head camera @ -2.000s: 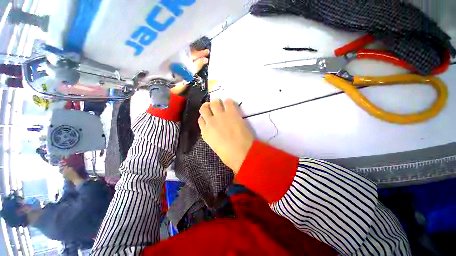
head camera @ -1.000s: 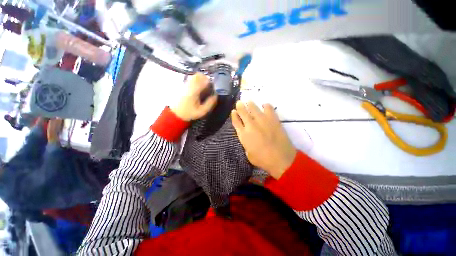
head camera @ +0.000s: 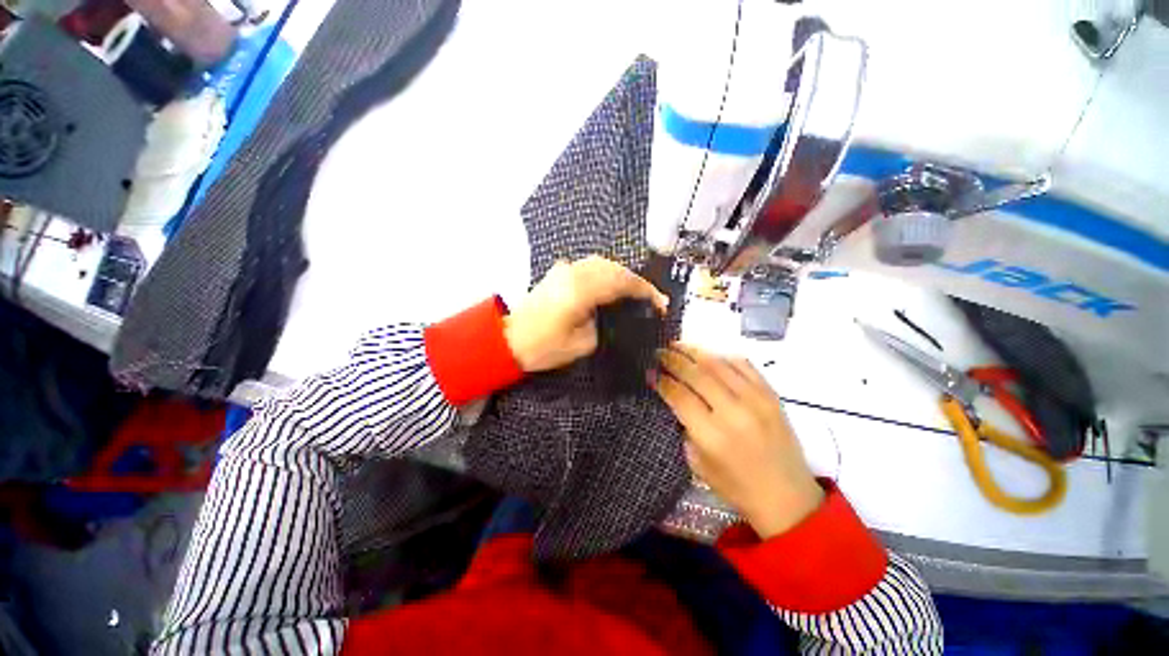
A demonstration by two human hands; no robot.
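Observation:
A dark checked cut panel runs from beyond the needle, under both hands, and hangs over the table's front edge. A plainer darker piece lies on it between the hands. My left hand grips the cloth just left of the presser foot, thumb and forefinger on the dark piece. My right hand holds the cloth's right edge in front of the needle, fingertips against the dark piece. The cloth's edge is at the presser foot; the needle tip is too small to make out.
A stack of long grey panels lies on the left. Scissors with orange-yellow and red handles lie on the right, beside a dark curved piece. The white machine head stands at the upper right. A grey fan-vented housing is at the upper left.
The view has swung left, showing more of the machine head and panel stack. My left hand has come back from behind the presser foot, and both hands are now close together on the cloth.

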